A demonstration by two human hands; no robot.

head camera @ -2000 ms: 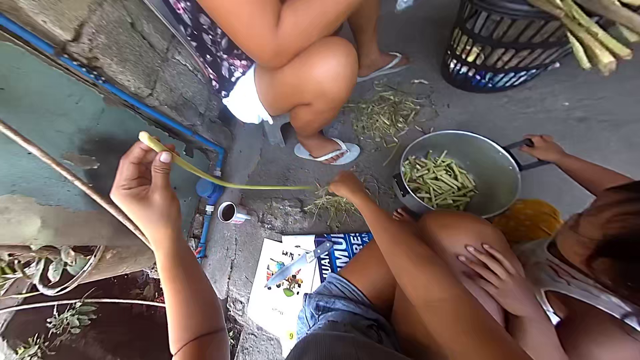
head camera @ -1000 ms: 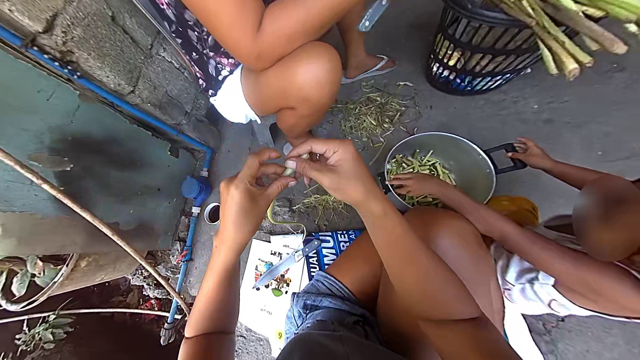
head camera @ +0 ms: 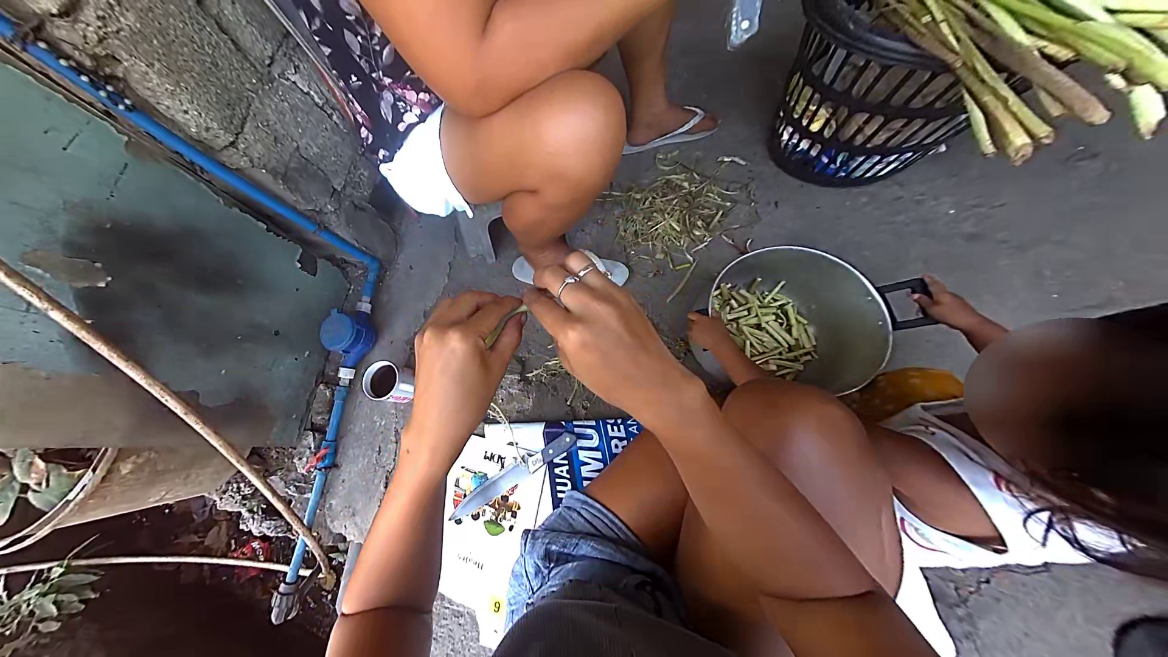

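My left hand (head camera: 467,351) pinches a green plant stalk (head camera: 507,325), mostly hidden by the fingers. My right hand (head camera: 593,338), with rings on it, meets it at the stalk's upper end, fingertips closed on it. Below my hands a kitchen knife (head camera: 511,476) lies on printed sheets (head camera: 470,557). To the right, cut stalk pieces (head camera: 765,328) fill the left part of a metal pot (head camera: 844,319). Peeled fibres (head camera: 680,214) lie in a heap on the ground above the pot.
A person's knee (head camera: 575,128) is ahead; another person's hand (head camera: 949,306) holds the pot handle. A black plastic basket (head camera: 867,109) with long stalks (head camera: 1004,100) stands upper right. A cup of dark liquid (head camera: 388,381) sits near the blue pipe (head camera: 228,178).
Two seconds ago my left hand held a long stalk out to the left; now both hands are together at a stalk. The other person's hand has moved from the cut pieces to the pot's near rim.
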